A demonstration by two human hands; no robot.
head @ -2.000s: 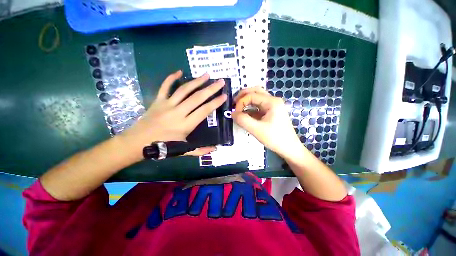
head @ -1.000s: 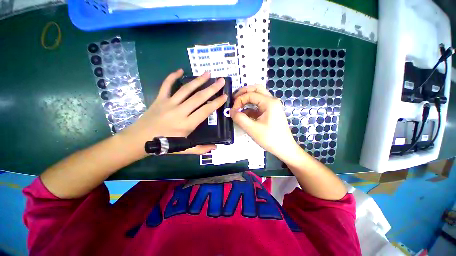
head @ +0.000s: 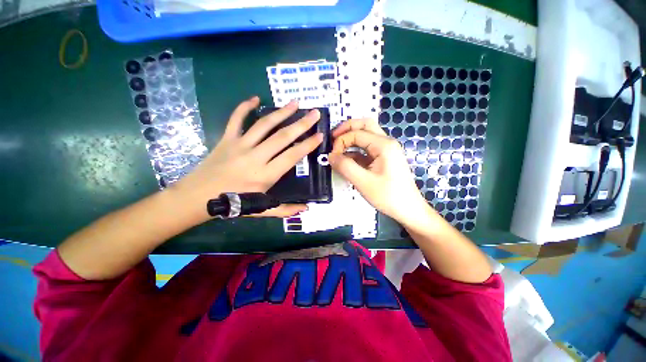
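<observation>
A flat black device (head: 289, 185) lies over the label sheets with a small white label on its face. My left hand (head: 244, 159) lies spread across the device and holds it, the thumb partly under its near edge. The device's cable ends in a black connector with a silvery ring (head: 230, 205), beside my left wrist. My right hand (head: 375, 162) is at the device's right edge, thumb and index finger pinched at a small white ring-shaped sticker (head: 324, 160) on that edge. Whether the fingertips still grip the sticker is hard to see.
Label sheets (head: 301, 81) and a long dotted strip (head: 360, 71) lie behind the device. A large pad sheet (head: 435, 127) is to the right, a small one (head: 173, 106) to the left. A foam tray (head: 545, 141) with black units stands far right. A blue basket (head: 234, 28) and rubber band (head: 73, 49) are behind.
The white ring sticker at the device's edge shows more fully than two seconds ago. My right fingertips have shifted only slightly; my left hand and the device have barely moved.
</observation>
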